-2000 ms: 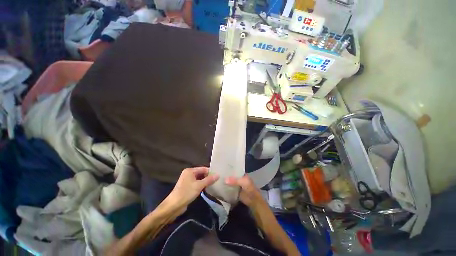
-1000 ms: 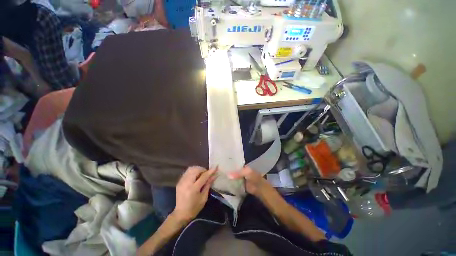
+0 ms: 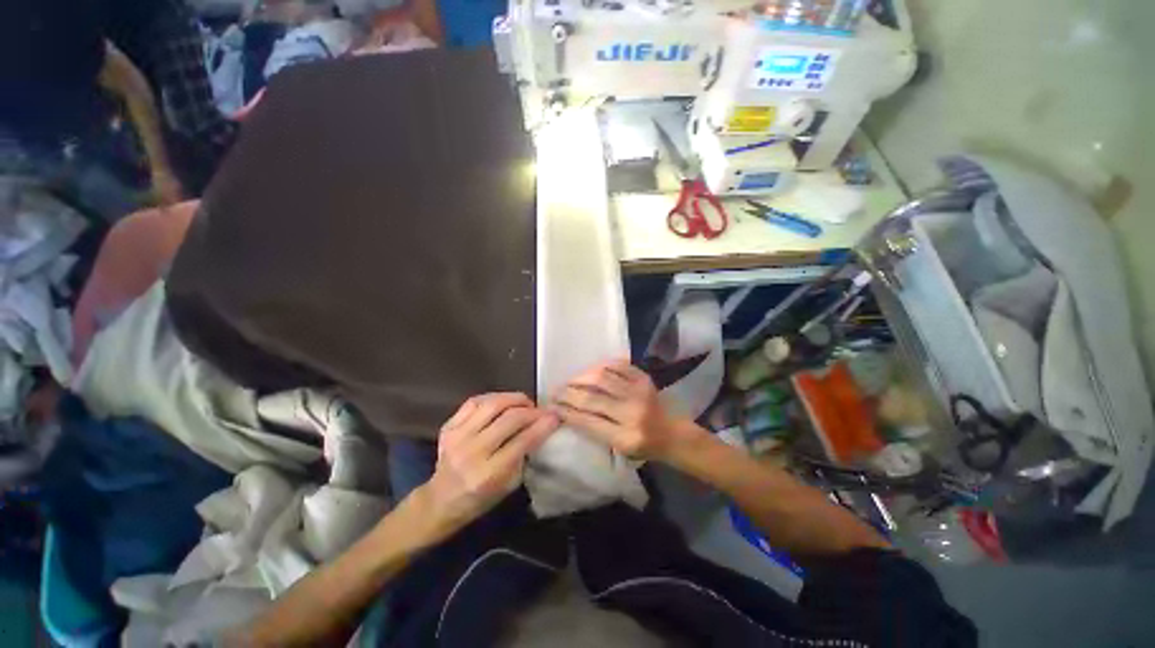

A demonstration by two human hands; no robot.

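Note:
The long pale band (image 3: 580, 279) runs from under the needle area of the white sewing machine (image 3: 633, 70) down to the lap. The dark brown fabric panel (image 3: 367, 228) lies along its left side. My left hand (image 3: 488, 449) holds the band's left edge near the lap, fingers bent. My right hand (image 3: 614, 411) lies over the band's right part, fingertips on its surface, close to my left hand. The band's lower end hangs below both hands. A dark pointed piece shows just right of my right hand; I cannot tell what it is.
Red-handled scissors (image 3: 695, 210) and blue snips (image 3: 783, 219) lie on the machine table (image 3: 646, 243). A metal-framed basket at right holds an orange packet (image 3: 835, 411) and black-handled scissors (image 3: 982, 432). Beige cloth (image 3: 272, 519) is heaped at left by a pink basket (image 3: 133, 260). Another person's arm (image 3: 142, 120) shows upper left.
My right hand has moved from the band's right edge up and inward over its surface. The band's lower end now spreads wider. The dark pointed piece has appeared. The camera view has shifted.

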